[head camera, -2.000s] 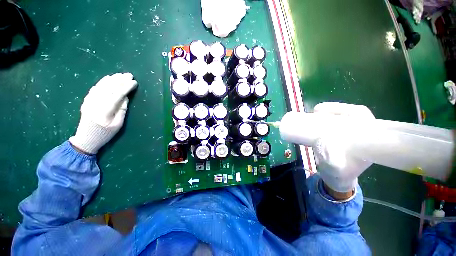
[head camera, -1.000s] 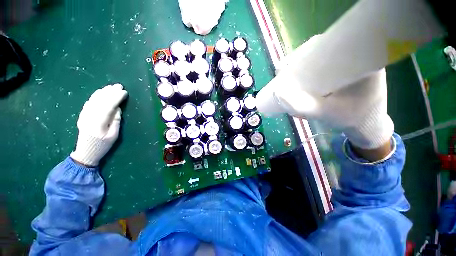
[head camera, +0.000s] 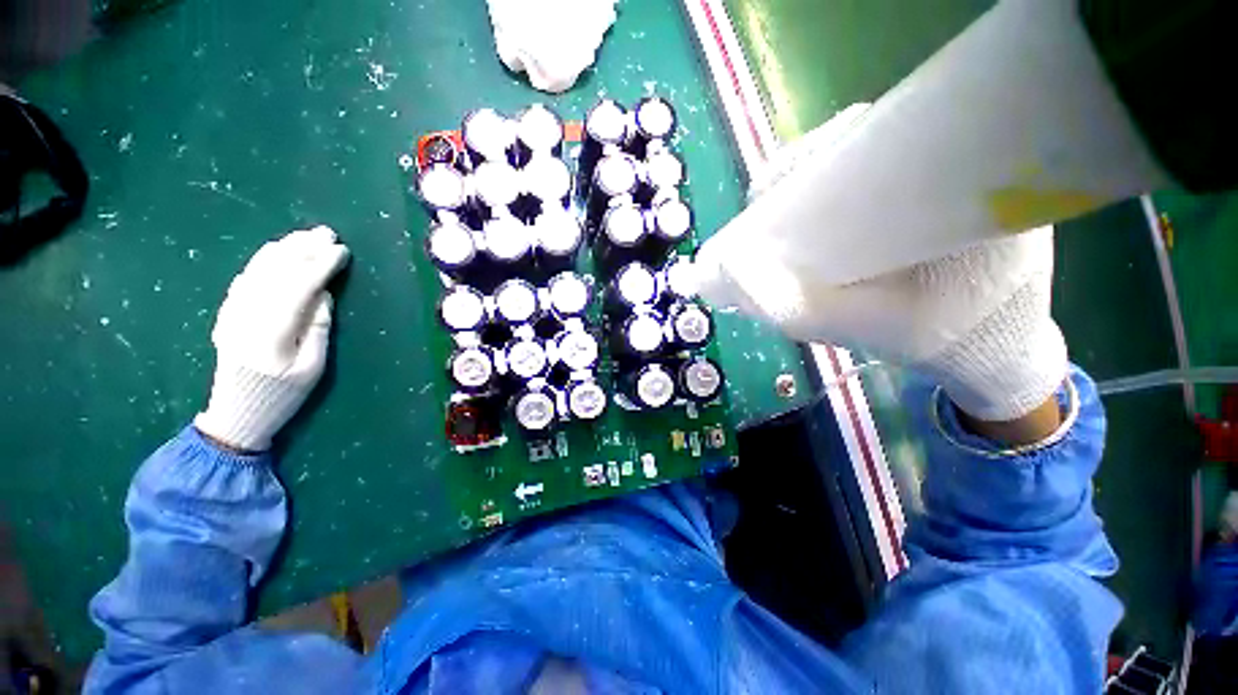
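A green circuit board (head camera: 570, 475) lies on the green bench with rows of upright black capacitors (head camera: 527, 356) with silver-white tops. My right hand (head camera: 950, 312), in a white knit glove, holds a long white syringe (head camera: 937, 177) with a yellow mark. Its narrow end is at the right edge of the right capacitor block; the needle tip cannot be made out. My left hand (head camera: 274, 333), gloved, rests on the bench left of the board, touching neither board nor syringe; its fingers lie together and nothing shows in it.
A crumpled white cloth (head camera: 554, 38) lies beyond the board. A black loop (head camera: 34, 177) lies at the far left. A white-and-red strip (head camera: 855, 448) edges the green conveyor (head camera: 801, 54) on the right. A clear hose (head camera: 1161, 378) trails at the right.
Since two seconds ago, the syringe has tilted, its wide end now up and nearer the camera. The board sits further left in view. My left hand rests as before.
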